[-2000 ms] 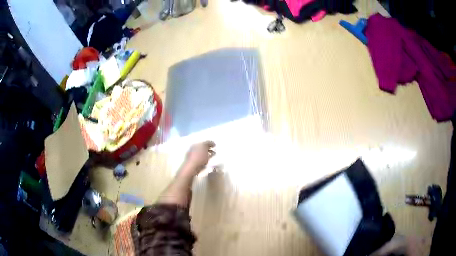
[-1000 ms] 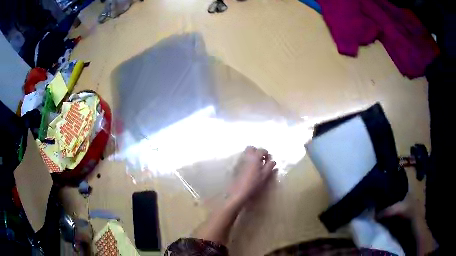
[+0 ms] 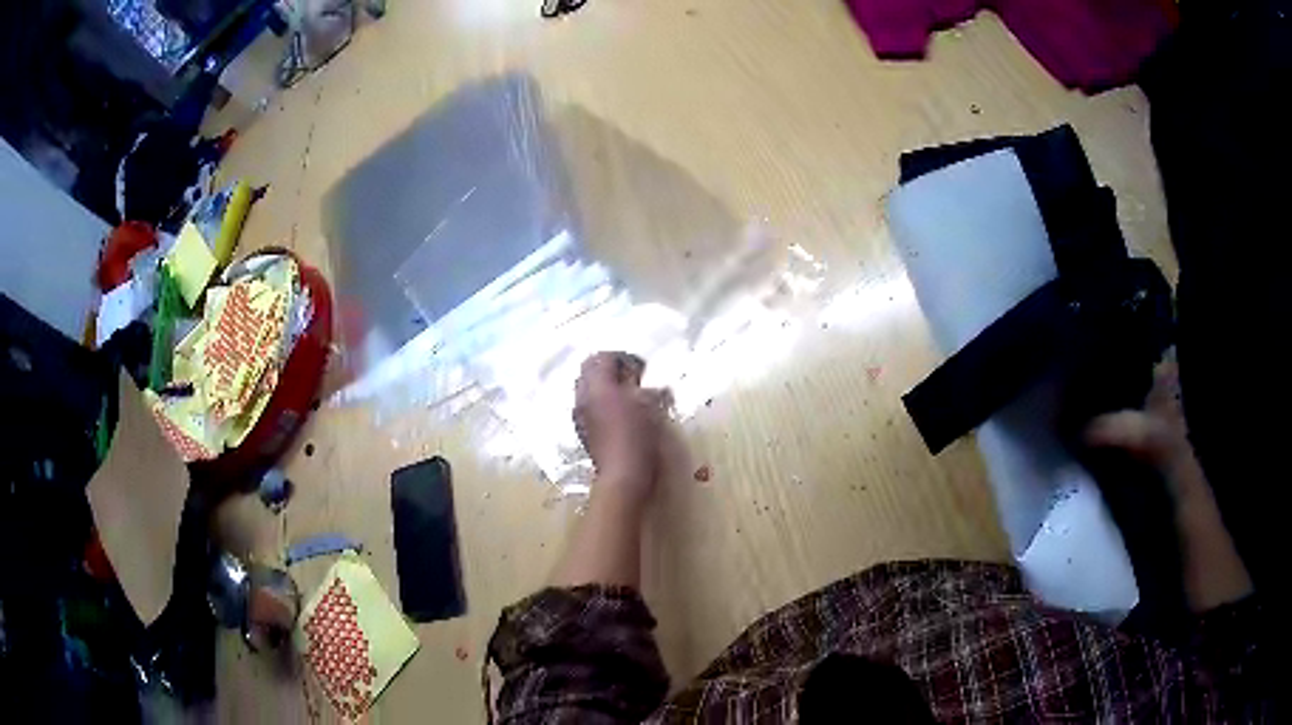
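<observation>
Clear poly bags (image 3: 425, 198) lie in a flat grey stack, with a loose bag spread to its right under strong glare. My left hand (image 3: 619, 418) is on the near edge of the loose plastic, fingers curled; glare hides whether they pinch it. A black garment (image 3: 1084, 213) lies folded partly around a white insert sheet (image 3: 978, 220) at the right. White sheet also shows below the black strip. My right hand (image 3: 1141, 425) grips the garment's right side, fingers partly hidden in dark cloth.
A red tray (image 3: 305, 368) of yellow label sheets stands left, beside a brown card (image 3: 139, 496). A black phone (image 3: 427, 538), a sticker sheet (image 3: 354, 637) and a round glassy container (image 3: 269, 602) lie near left. Magenta cloth (image 3: 1049, 36) is at the far right.
The loose bag was drawn right off the stack, and my left hand has since shifted back left over it. The view has tilted down; more white sheet shows below the garment.
</observation>
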